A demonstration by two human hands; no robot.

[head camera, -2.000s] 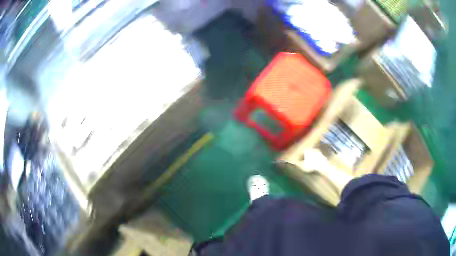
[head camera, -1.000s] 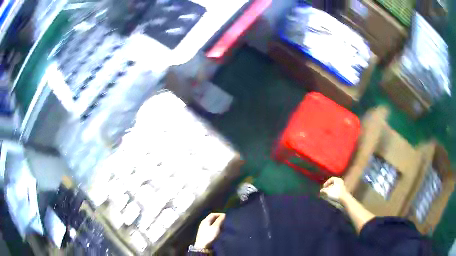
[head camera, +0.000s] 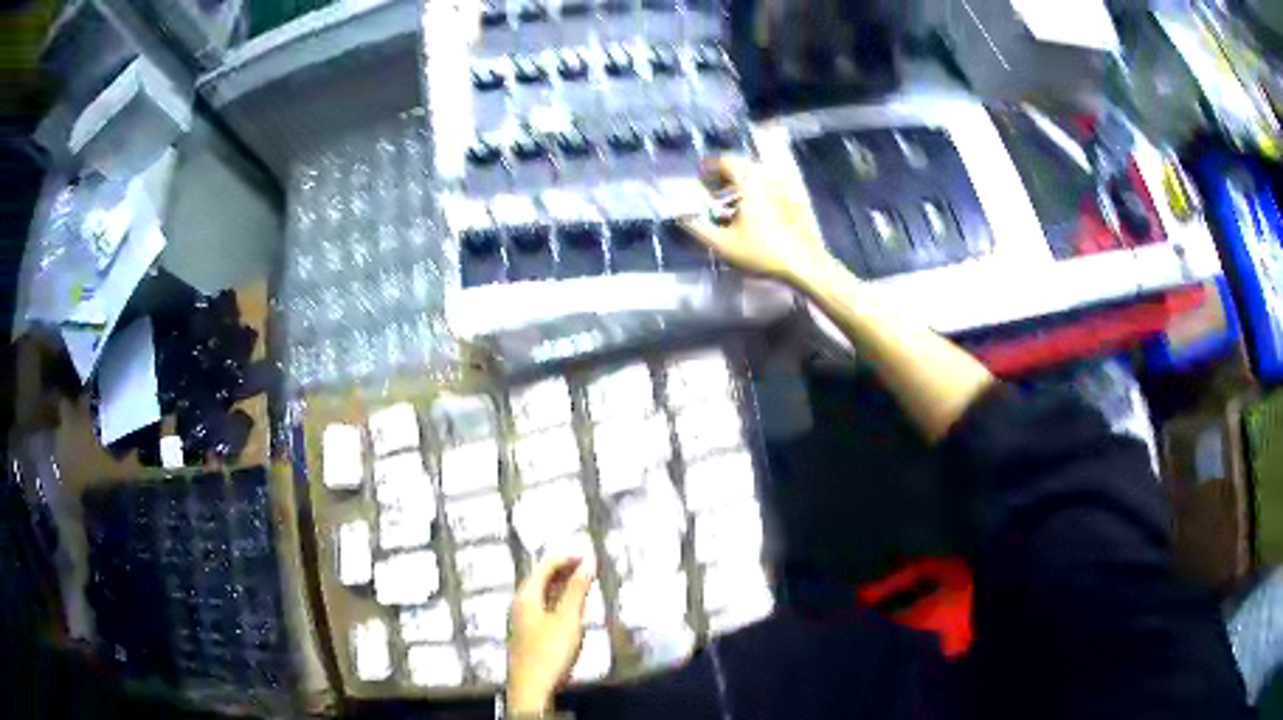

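Observation:
Many white adapter housings (head camera: 549, 513) lie in rows in front of me, on a brown layer. My left hand (head camera: 549, 629) is over their near edge with its fingers curled; blur hides whether it grips one. Beyond them, rows of black adapter housings (head camera: 556, 251) sit in a pale tray. My right hand (head camera: 760, 225) reaches over the right end of this tray, its fingers bent down at the housings there; whether it grips one cannot be told.
A black fixture plate (head camera: 894, 197) is on the white machine table, right of the tray. Empty-looking clear blister trays (head camera: 359, 260) are at the left. Dark parts (head camera: 183, 563) fill a container at the lower left. A red stool (head camera: 929, 598) shows partly below my right arm.
The view has swung from the floor, stool and cartons towards the bench. My right hand now reaches forward over the black housings; my left hand is over the white ones.

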